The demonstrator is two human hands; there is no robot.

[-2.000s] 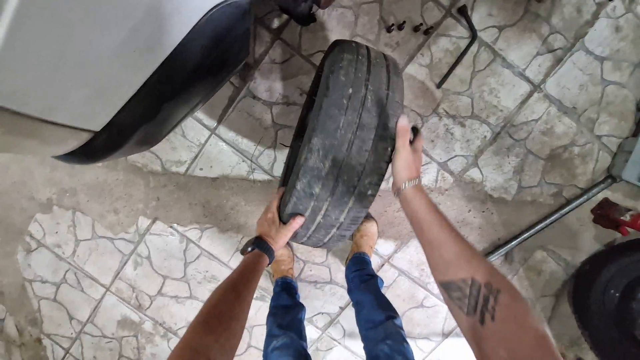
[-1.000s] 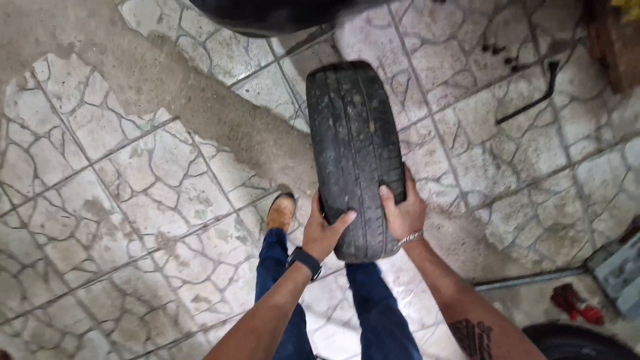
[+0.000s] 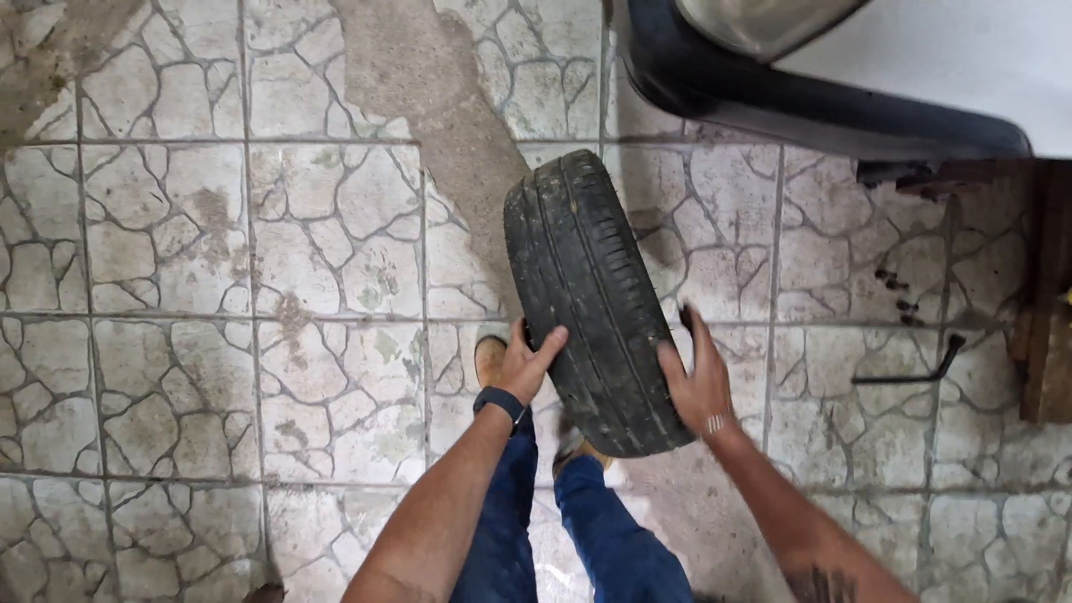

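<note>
A worn black rubber tire (image 3: 586, 293) stands on its tread in front of my feet, its top leaning a little left in view. My left hand (image 3: 529, 360) grips its left edge, thumb on the tread and fingers hidden behind the sidewall. At the tire's right edge is my right hand (image 3: 693, 368), slightly blurred, with its thumb by the tread and its fingers apart; a small dark thing shows at the fingertips. Whether the right hand bears on the tire cannot be told.
A car's dark bumper (image 3: 804, 109) juts in at the upper right. On the tiled floor to the right lie an L-shaped lug wrench (image 3: 913, 374) and several small dark wheel bolts (image 3: 898, 295). Wooden blocks (image 3: 1047, 335) stand at the right edge. My boots are close behind the tire.
The view has swung strongly. The tire is held upright in both earlier frames; my right thumb, on the tread one second ago, is now at its right edge, and the right hand's fingers are spread.
</note>
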